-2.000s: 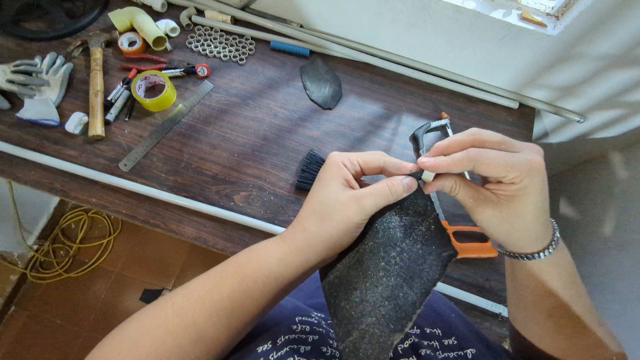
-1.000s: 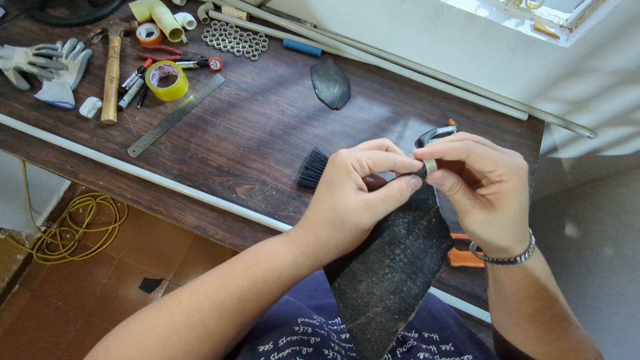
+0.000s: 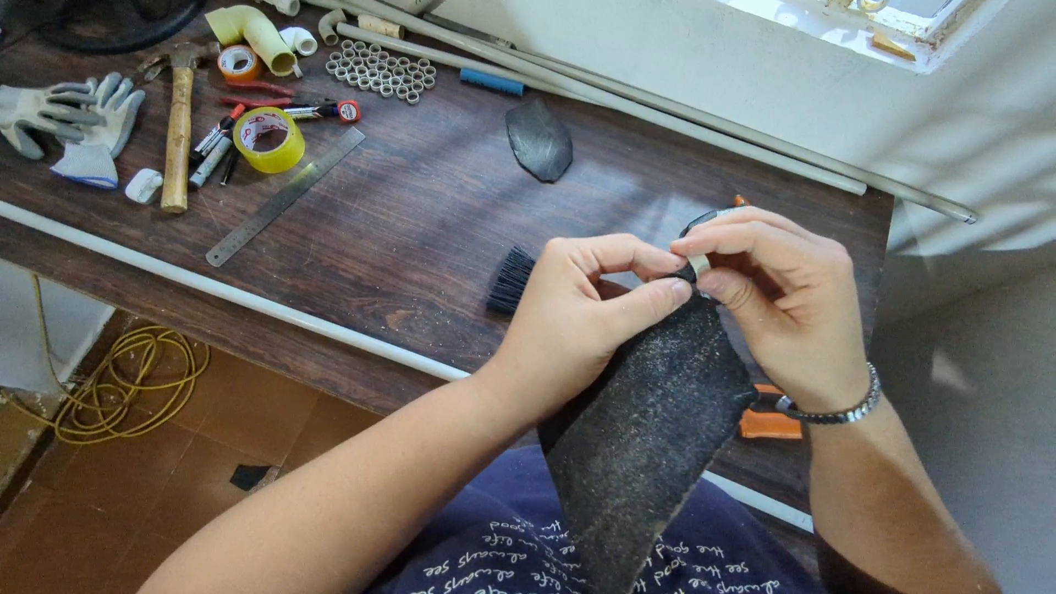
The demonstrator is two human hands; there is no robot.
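My left hand (image 3: 594,305) pinches the upper tip of a dark, speckled abrasive-looking sheet (image 3: 652,437) between thumb and fingers. The sheet hangs down over my lap. Against that tip, my right hand (image 3: 775,289) holds a small off-white plastic ring (image 3: 700,266) between its thumb and forefinger. Part of the ring is covered by the fingertips. Behind my right hand lies a tool with an orange handle (image 3: 771,412), probably a hacksaw, mostly hidden. Black brush bristles (image 3: 510,280) show just left of my left hand.
A dark oval piece (image 3: 539,142) lies mid-table, with a steel ruler (image 3: 285,198) to its left. Many cut rings (image 3: 381,70), pipes (image 3: 627,99), yellow tape (image 3: 269,140), a hammer (image 3: 178,132) and work gloves (image 3: 99,115) lie toward the back. A coiled yellow cord (image 3: 124,388) is on the floor.
My right hand has shifted a little around the ring, its fingers changing pose, while my left hand keeps its pinch on the sheet's tip.
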